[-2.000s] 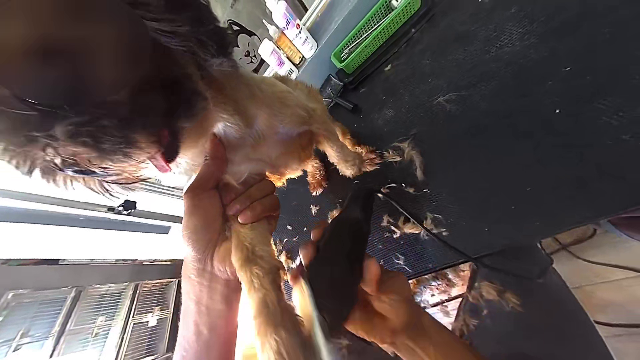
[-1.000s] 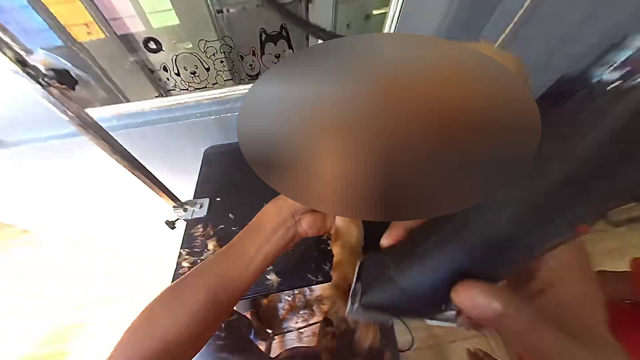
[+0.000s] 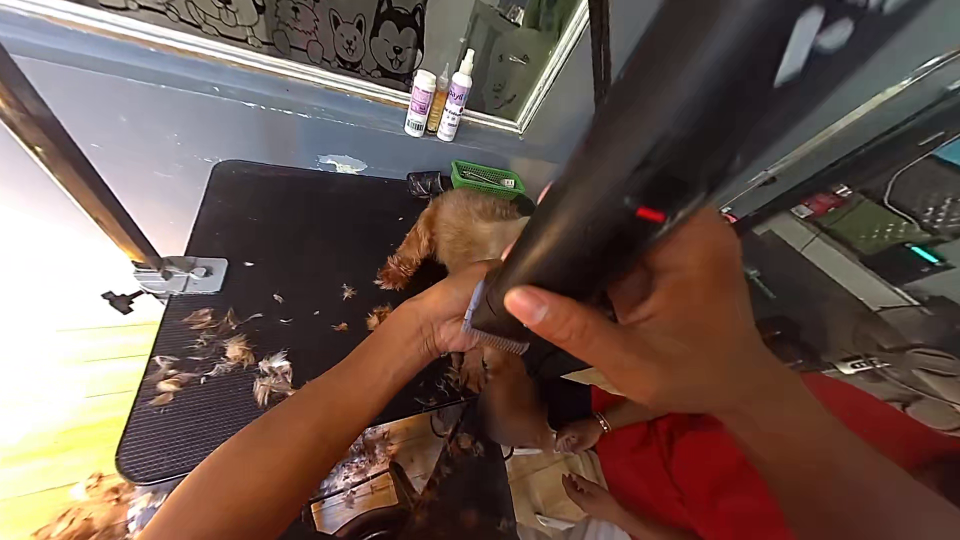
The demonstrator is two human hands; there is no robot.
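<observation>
My right hand point(image 3: 637, 330) holds a black electric hair clipper point(image 3: 592, 180) with a small red mark, its toothed blade pointing down at the left. Just behind the blade is my left hand point(image 3: 454, 307), at the dog's leg; the clipper hides most of its fingers, so its exact hold is partly hidden. The tan dog point(image 3: 469, 225) is on the black grooming table point(image 3: 300, 225), with its rump and one hind leg showing left of the clipper. Its head is hidden behind the clipper and my right hand.
Cut hair point(image 3: 274, 379) lies in tufts on the table. A green basket point(image 3: 487, 178) and several bottles point(image 3: 452, 105) stand along the far side. A metal post clamp point(image 3: 180, 276) grips the left edge. Another person in red clothing point(image 3: 675, 465) is at the lower right.
The view has swung strongly. The clipper was lower beside the dog's leg two seconds ago; now it is raised close to the camera, still in my right hand.
</observation>
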